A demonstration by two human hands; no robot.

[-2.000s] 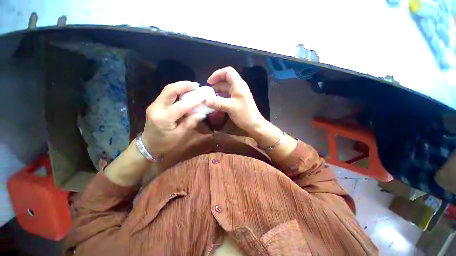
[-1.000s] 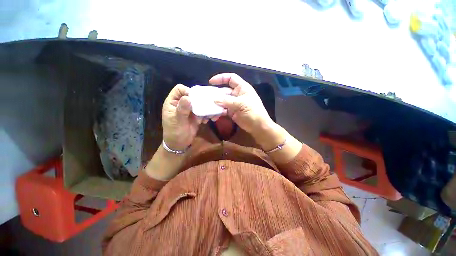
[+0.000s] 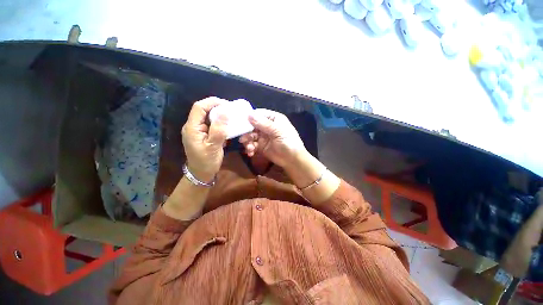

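Note:
A small white rounded case (image 3: 233, 118) is held up just below the table edge, in front of my body. My left hand (image 3: 204, 138) grips its left side, with the thumb on its near face. My right hand (image 3: 274, 138) is at its right side, with thumb and fingertips at the case's right edge and the other fingers curled below. Whether a film lies on the case cannot be told.
The white table (image 3: 250, 41) has a dark edge beyond my hands. White cases (image 3: 378, 19) lie at upper right beside a clear bag of cases (image 3: 506, 65). Waste film (image 3: 132, 152) fills a carton (image 3: 98, 230) at left. Red-orange stools (image 3: 36, 250) stand low. A person's arm (image 3: 524, 241) is at right.
The case has gone from lying level across both hands to tilted and held mainly in my left hand. My right hand has drawn back towards its right edge. More loose cases show at upper right.

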